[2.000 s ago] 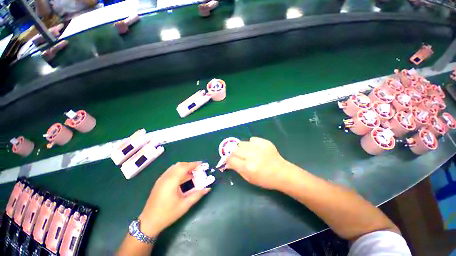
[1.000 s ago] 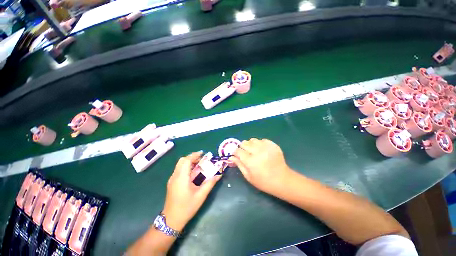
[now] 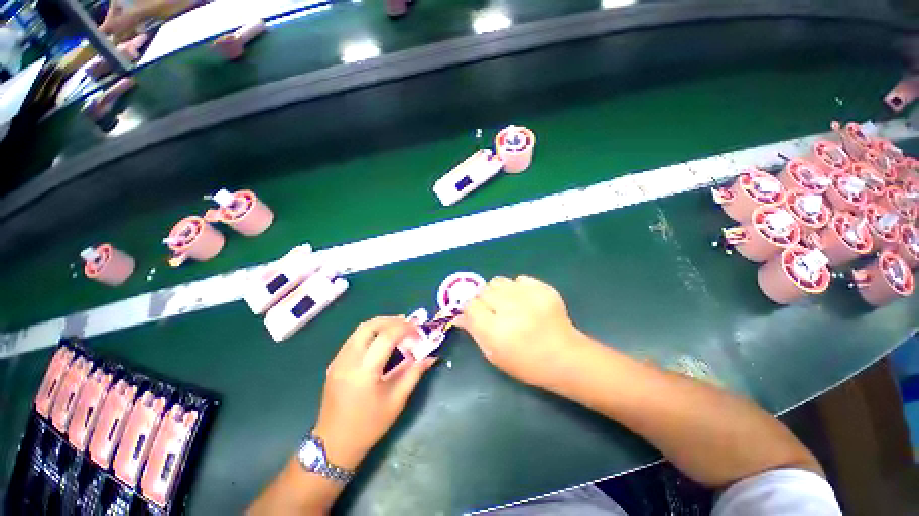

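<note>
My left hand (image 3: pixel 373 373), with a watch on its wrist, holds a pink handle (image 3: pixel 425 345) by its end at the middle of the worktop. My right hand (image 3: pixel 514 325) is beside a fan head (image 3: pixel 461 292) that stands with its white-and-pink ring facing up. The right fingers pinch dark lead wires (image 3: pixel 441 323) running between the head and the handle. The fingers partly cover the head and the wire ends. The handle's dark window is mostly hidden by the left fingers.
Two handles (image 3: pixel 306 304) lie left of my hands. A black tray (image 3: pixel 193 403) holds a row of pink handles at left. Many fan heads (image 3: pixel 794 274) cluster at right. On the belt (image 3: pixel 343 181) are three heads at left and a joined unit (image 3: pixel 469 177). Another person's arm shows at top left.
The handle has moved up to the head and turned, hiding its window; wires now show between them. The joined unit and loose heads on the belt have shifted right in view.
</note>
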